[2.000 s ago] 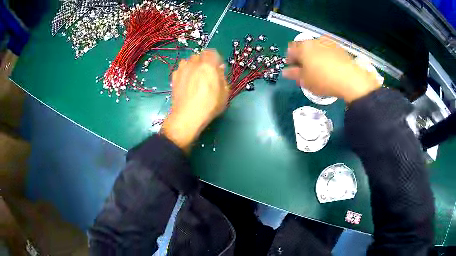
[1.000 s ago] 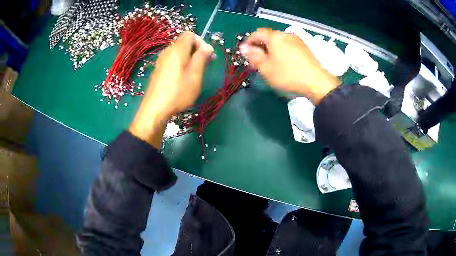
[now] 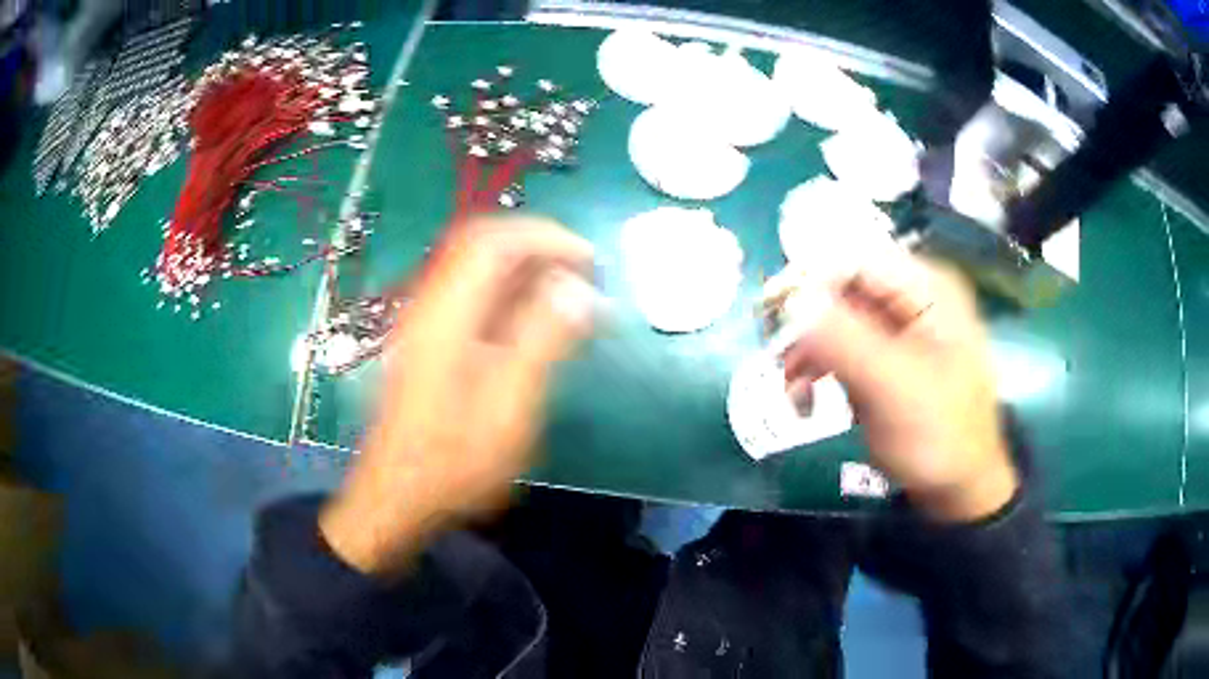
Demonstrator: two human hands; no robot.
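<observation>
My left hand [image 3: 458,365] is blurred, its fingers curled, in front of the red wire bundle [image 3: 488,183] with its small silver-and-dark ends. My right hand [image 3: 921,378] is blurred too, fingers bent, over the right part of the front white housing [image 3: 762,405]. Blur hides whether either hand holds a small part. Another white housing [image 3: 683,269] lies between the hands, touched by neither.
More white housings [image 3: 690,150] are grouped behind. A larger red wire bundle [image 3: 226,153] and patterned component stock [image 3: 126,100] lie far left. A small white block [image 3: 863,479] is at the front edge. A boxy feeder [image 3: 988,252] stands at the right.
The view has turned rightward. My hands have left the tips of the near wire bundle and moved apart; my right hand has come to the front housing.
</observation>
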